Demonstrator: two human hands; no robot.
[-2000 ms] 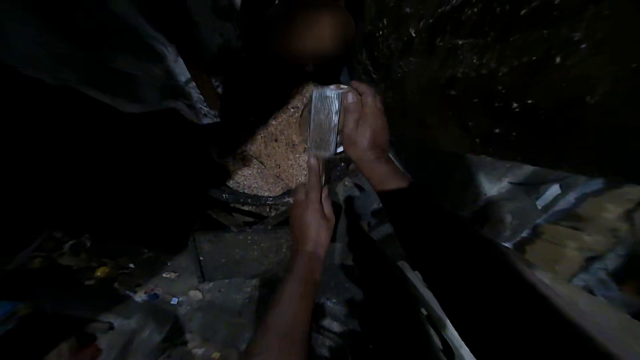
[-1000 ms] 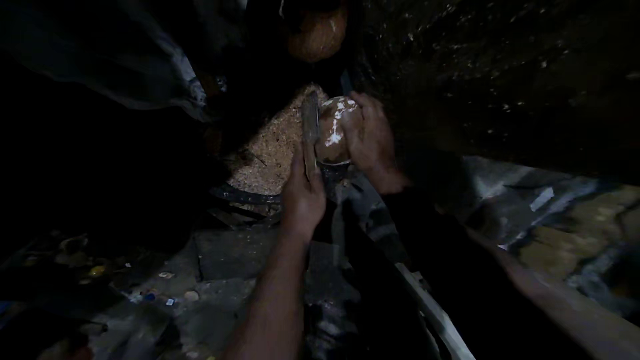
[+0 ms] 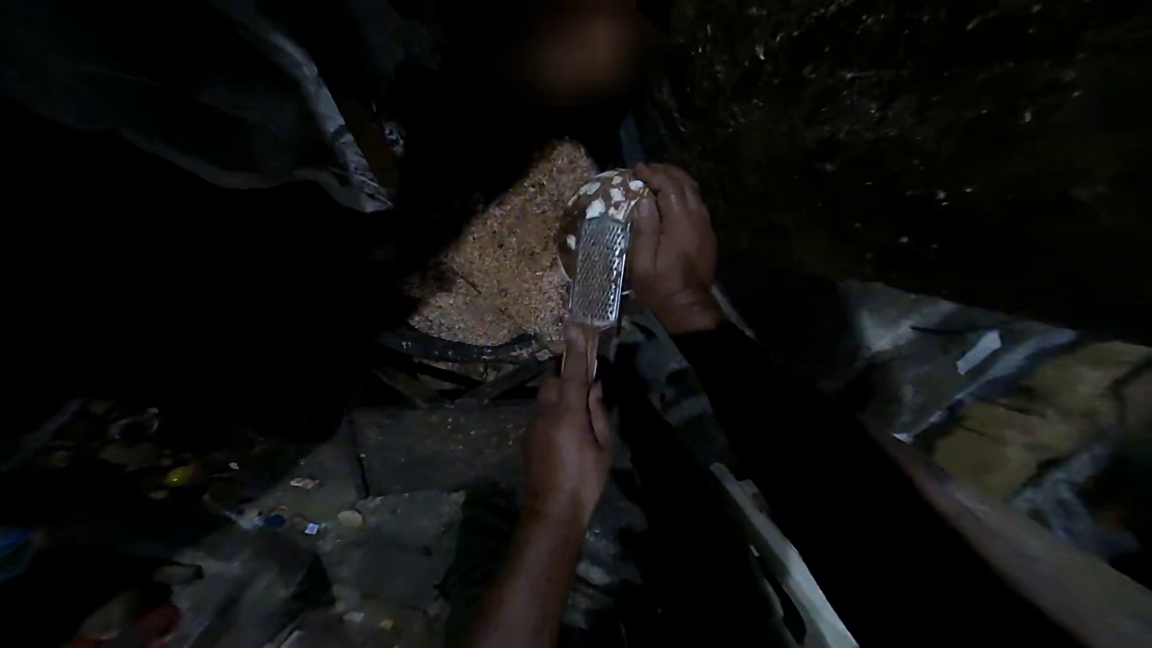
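Note:
My left hand [image 3: 567, 441] is closed around the handle of a metal hand grater [image 3: 598, 270], whose perforated face is turned toward the camera. The grater lies over the lower part of a round brown object [image 3: 615, 193] with white patches, which looks like a shelled coconut. Around the right side of that object my right hand [image 3: 675, 238] is curled, its fingers near the top. Behind and to the left are pale brown shavings or crumbs [image 3: 504, 270] in a dark-rimmed container [image 3: 459, 349]. Whether the grater touches the round object is hard to tell.
A blurred, rounded brown shape [image 3: 580, 54] shows at the top. Small scraps and litter [image 3: 310, 522] are scattered on the ground at lower left. Crumpled sheeting [image 3: 909, 351] lies to the right, and a pale narrow bar [image 3: 792, 567] slants at bottom right. Much of the scene is dark.
The grater was edge-on at the left side of the round object one second ago. It has turned its perforated face to the camera and sits lower, in front of the object.

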